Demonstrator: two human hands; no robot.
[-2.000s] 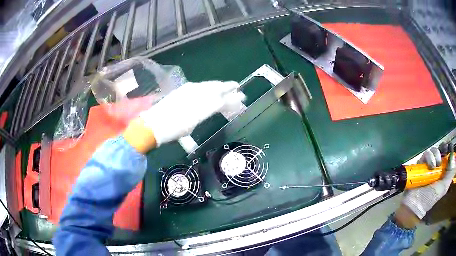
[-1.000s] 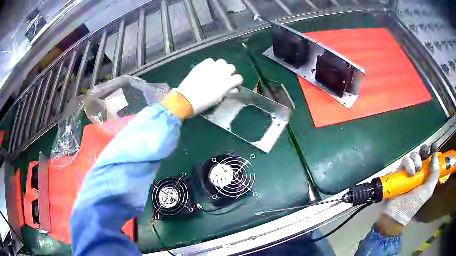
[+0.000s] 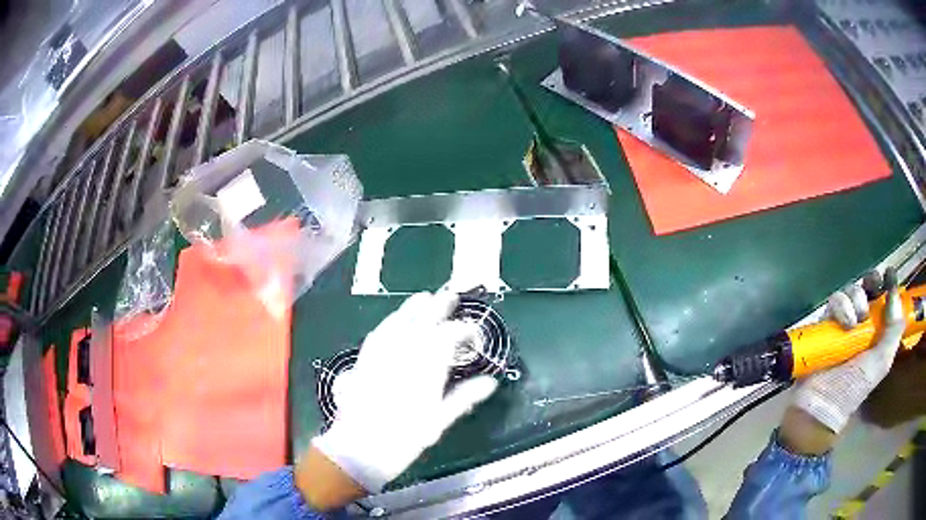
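The empty silver fan bracket [image 3: 477,249] lies on the green bench with its two large openings showing. My left hand [image 3: 401,396], in a white glove, is over the two axial fans just in front of it. The right fan's wire finger guard [image 3: 492,340] shows beside my fingers; the left fan's guard [image 3: 330,384] is mostly hidden. I cannot tell whether the hand grips a fan. My right hand [image 3: 848,366], gloved, holds the orange-yellow electric screwdriver [image 3: 833,345] at the right, its long driver bit [image 3: 599,394] pointing left over the bench edge.
A fan assembly [image 3: 650,112] lies partly on a red sheet [image 3: 762,142] at the back right. Another assembly [image 3: 91,396] stands on red sheets [image 3: 223,376] at left. A crumpled clear bag [image 3: 264,203] lies behind them. The metal edge rail [image 3: 569,447] runs along the front.
The bracket now lies flat and straight, let go by my left hand. That hand has moved down and toward me onto the fans. My right hand still holds the screwdriver.
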